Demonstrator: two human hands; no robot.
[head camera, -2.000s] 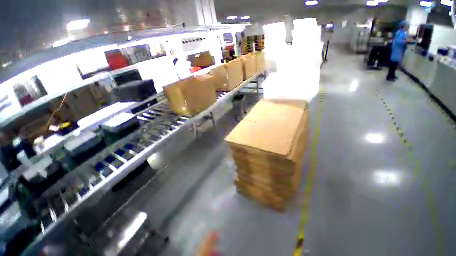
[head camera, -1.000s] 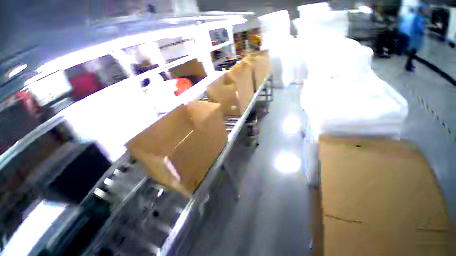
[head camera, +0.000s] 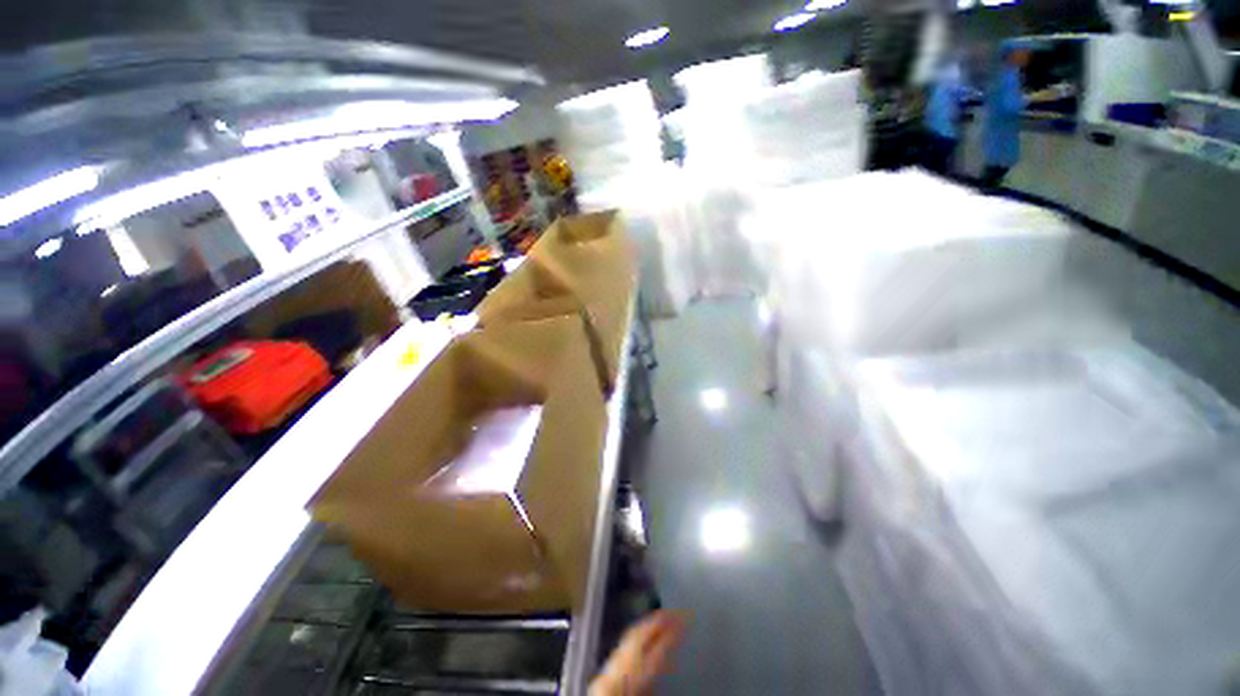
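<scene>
An open brown carton (head camera: 469, 469) sits on the roller conveyor (head camera: 469, 653) in front of me, with a flat white liner inside. One bare hand, seemingly my left hand (head camera: 639, 658), is at the bottom edge beside the conveyor's right rail. It is blurred and cut off, and I cannot tell its finger shape or whether it holds anything. It appears apart from the carton. My right hand is not in view.
More open cartons (head camera: 585, 234) stand farther along the conveyor. A white bench (head camera: 225, 571) runs along its left, with a red item (head camera: 256, 384) beyond. Wrapped white foam stacks (head camera: 938, 258) border the grey aisle (head camera: 721, 449) on the right. People in blue smocks (head camera: 1002, 116) stand far back.
The view has moved forward along the conveyor. The nearest carton's inside now shows, and the flat cardboard stack has left view. The hand, absent one second ago, shows at the bottom edge.
</scene>
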